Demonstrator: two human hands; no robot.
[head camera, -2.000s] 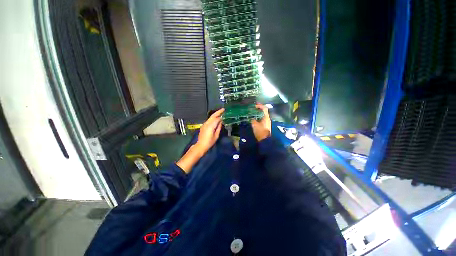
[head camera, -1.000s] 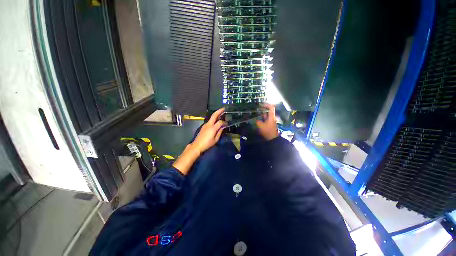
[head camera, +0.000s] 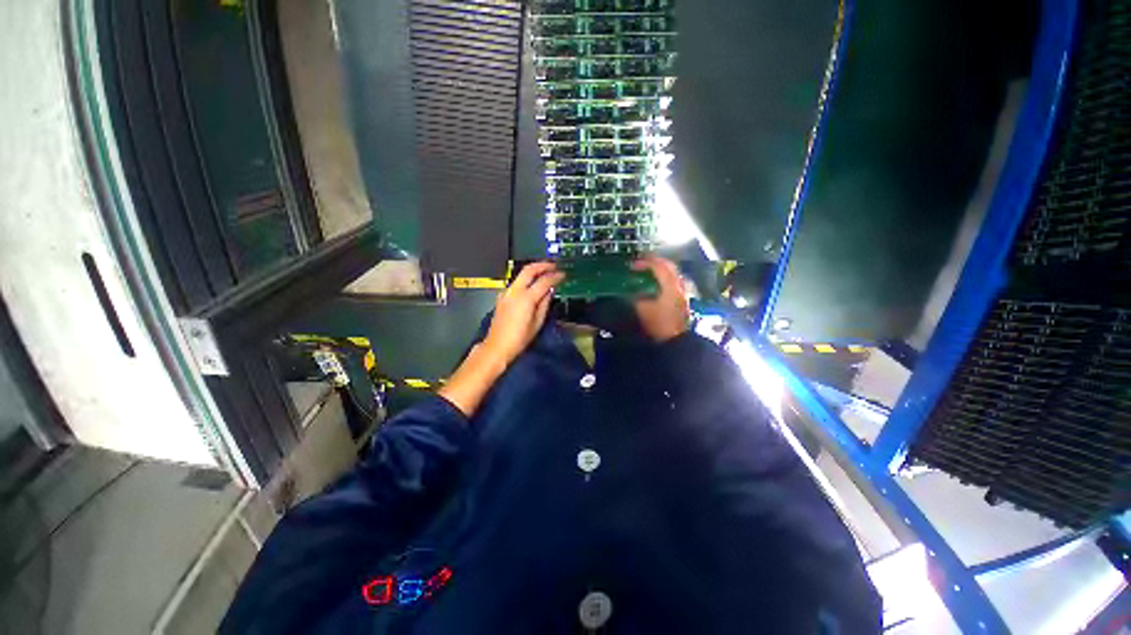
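A green circuit board is held flat-side up at the near end of a long row of boards. My left hand grips its left end and my right hand grips its right end. The row of boards runs away from me, with pale edges showing as parallel lines. Whether the held board touches the row cannot be told. A dark ribbed board holder lies to the left of the row.
The dark flat tabletop extends right of the row. A blue shelving frame with many stacked boards stands at the right. A machine with a pale panel and dark rail is at the left.
The board in my hands was seen nearly edge-on a second ago and now shows its flat green face. Both hands have stayed near the row's close end. The view has shifted slightly.
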